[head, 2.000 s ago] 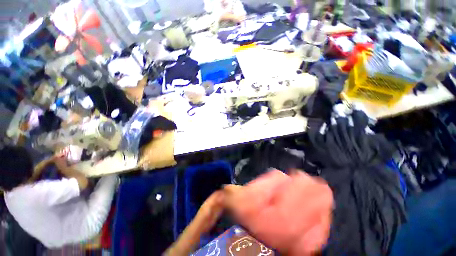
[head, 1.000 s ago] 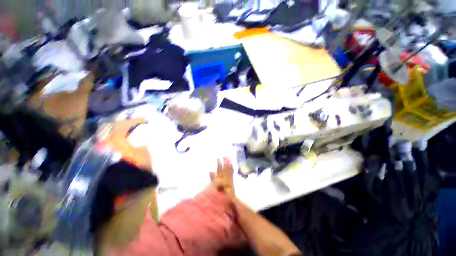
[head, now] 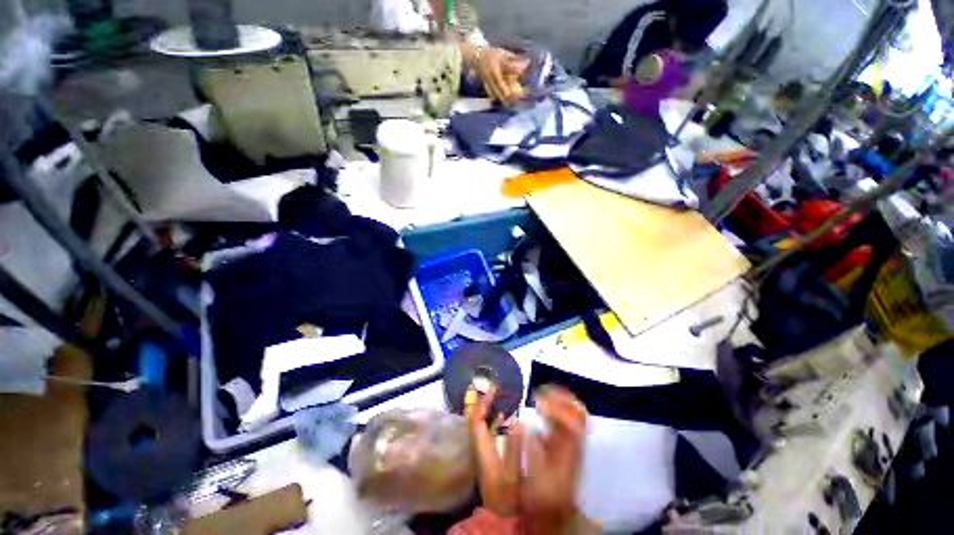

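Note:
My left hand (head: 494, 455) is at the bottom centre, with its fingertips over the lower part of a dark grey disc with a centre hole (head: 456, 378), like a tape roll. A small pale spot shows at the fingertips; I cannot tell if it is held. My right hand (head: 554, 444) is close beside it on the right, raised and blurred, its fingers partly curled. Whether it holds anything is unclear. A crinkled clear plastic bag with tan contents (head: 410, 460) lies just left of my left hand. Salmon cloth (head: 483, 525) shows at the bottom edge.
A white tray (head: 210, 366) holds dark cloth and white pieces. Beyond are a blue basket (head: 448, 296), a tan board (head: 638, 251) and a white mug (head: 406, 162). A sewing machine head (head: 826, 444) is at lower right. Another person's hand (head: 502, 73) is across the bench.
The view has moved closer over the bench and the white tray. My two hands, apart a second ago, are now side by side near the dark disc. The salmon cloth shows far less.

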